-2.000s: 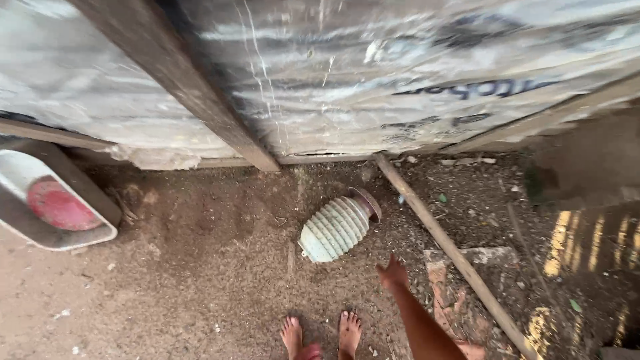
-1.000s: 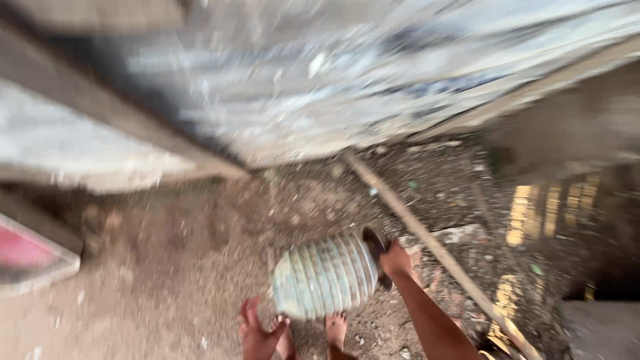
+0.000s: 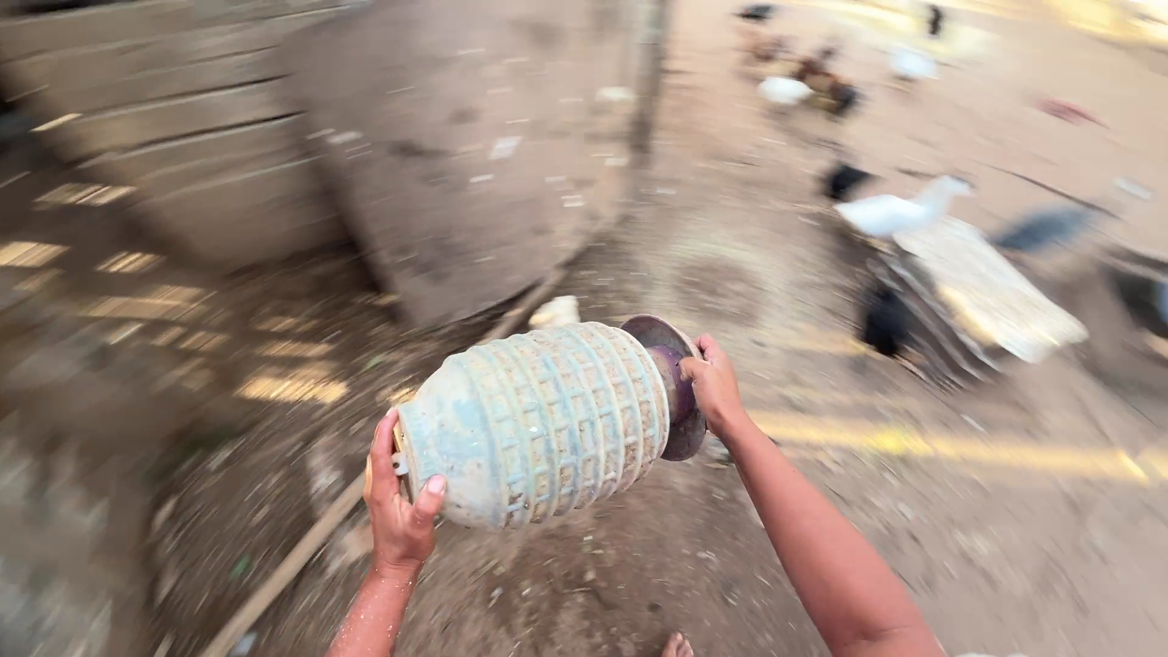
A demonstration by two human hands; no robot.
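Observation:
Both of my hands hold a pale blue-green ribbed vessel (image 3: 557, 424), lying on its side in the air above the dirt ground. My left hand (image 3: 399, 502) grips its narrower left end, thumb on the side and fingers around the end. At the right end my right hand (image 3: 714, 383) is closed on the dark purplish neck, beside a wide dark round flange (image 3: 684, 445). Dirt sticks between the ribs. What the vessel holds inside is hidden.
A long wooden pole (image 3: 292, 570) lies on the ground at lower left. Behind stand a leaning board (image 3: 484, 155) and a plank wall (image 3: 210, 137). Blurred poultry, including a white bird (image 3: 890, 214), stand by a pale slab (image 3: 990, 283) at right.
The ribbed vessel lay on the ground near the wall, then both hands came to it; now it is lifted between them. The view has swung strongly to the yard with the birds.

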